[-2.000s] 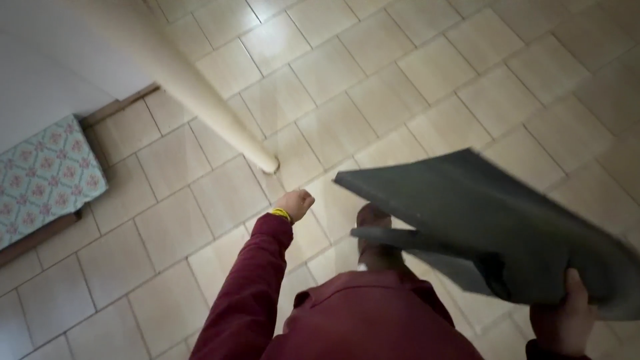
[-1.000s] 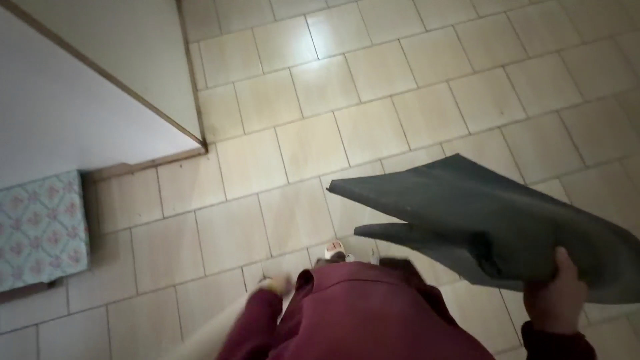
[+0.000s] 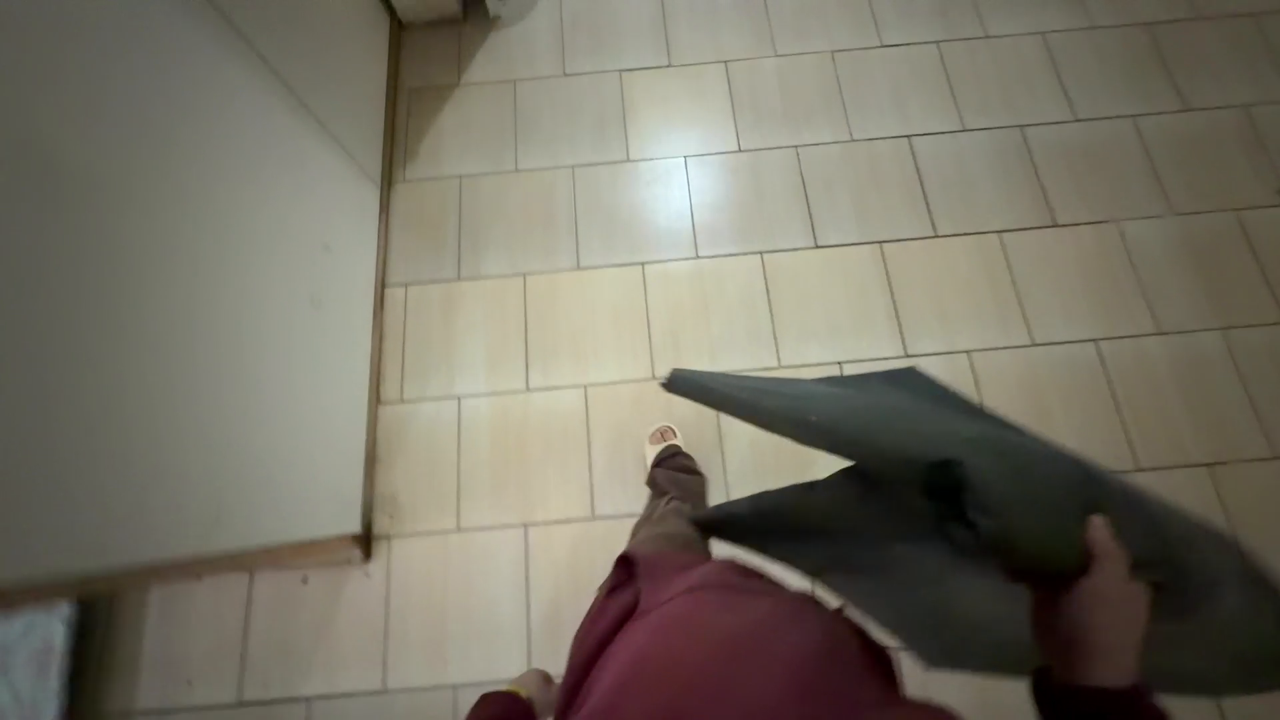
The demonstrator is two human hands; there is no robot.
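Observation:
A large dark grey folded sheet [image 3: 1010, 500], its material not certain, hangs at the lower right with its two flaps spread apart toward the left. My right hand [image 3: 1095, 610] grips it near the right side, thumb on top and fingers hidden beneath. A dark hole or opening shows near the sheet's fold. At the bottom edge, left of the maroon garment, my left hand [image 3: 535, 688] is only partly visible, with a yellow band at the wrist; its fingers are too small and cut off to read. One foot in a light open-toed sandal [image 3: 662, 437] rests on the floor.
Beige floor tiles [image 3: 585, 325] spread ahead and to the right. A pale wall or panel [image 3: 180, 300] with brown trim stands at the left, its corner near the lower left. Part of a patterned surface [image 3: 35, 655] shows at the lower left edge. A pale object [image 3: 430, 8] touches the top edge.
The view has moved along the floor. The pale pole seen two seconds ago is out of view. My left hand has dropped to the bottom edge. The dark sheet stays in my right hand, its flaps wider apart.

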